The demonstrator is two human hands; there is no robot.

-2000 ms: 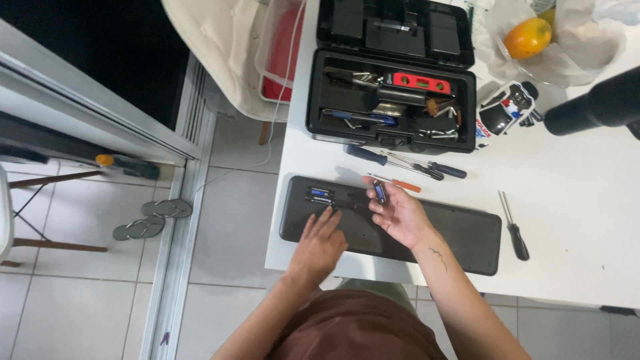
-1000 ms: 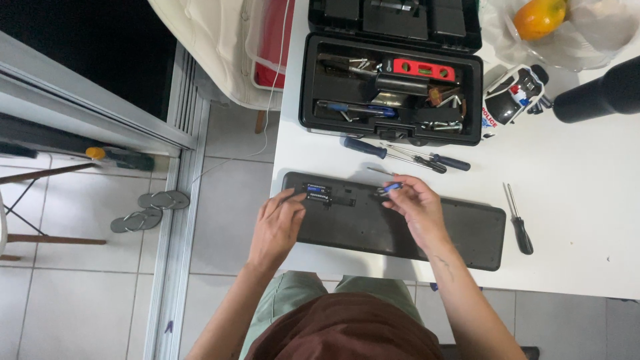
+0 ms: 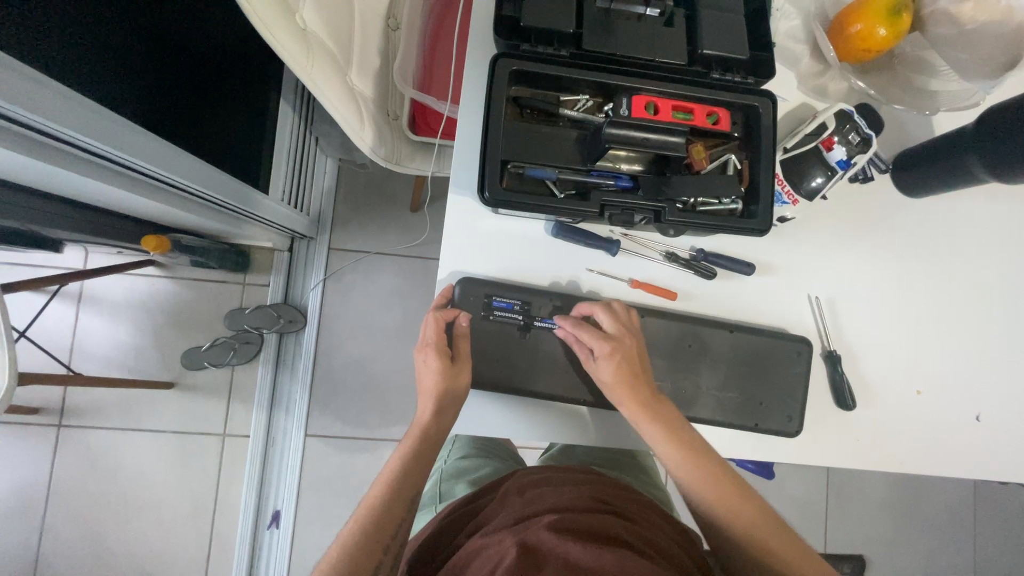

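A long black keyboard-like device (image 3: 704, 360) lies underside up along the table's near edge. Two Panasonic batteries (image 3: 506, 309) sit side by side in its compartment near the left end. My right hand (image 3: 612, 344) has thumb and fingers on another Panasonic battery (image 3: 546, 322), low at the compartment's right part. With my left hand (image 3: 444, 352) I touch the device's left end, fingers at its edge and thumb near its top face. Beyond the device lie an orange screwdriver (image 3: 654, 289) and several dark-handled screwdrivers (image 3: 586, 238).
An open black toolbox (image 3: 628, 216) holds a red spirit level (image 3: 680, 113) and loose tools. Right of it are a toy police vehicle (image 3: 828, 156), a black cylinder (image 3: 960, 152) and a bowl with orange fruit (image 3: 870, 30). Another screwdriver (image 3: 836, 376) lies beyond the device's right end.
My right hand has lowered its battery to the compartment. My left hand has moved left, from beside the two batteries to the device's left end.
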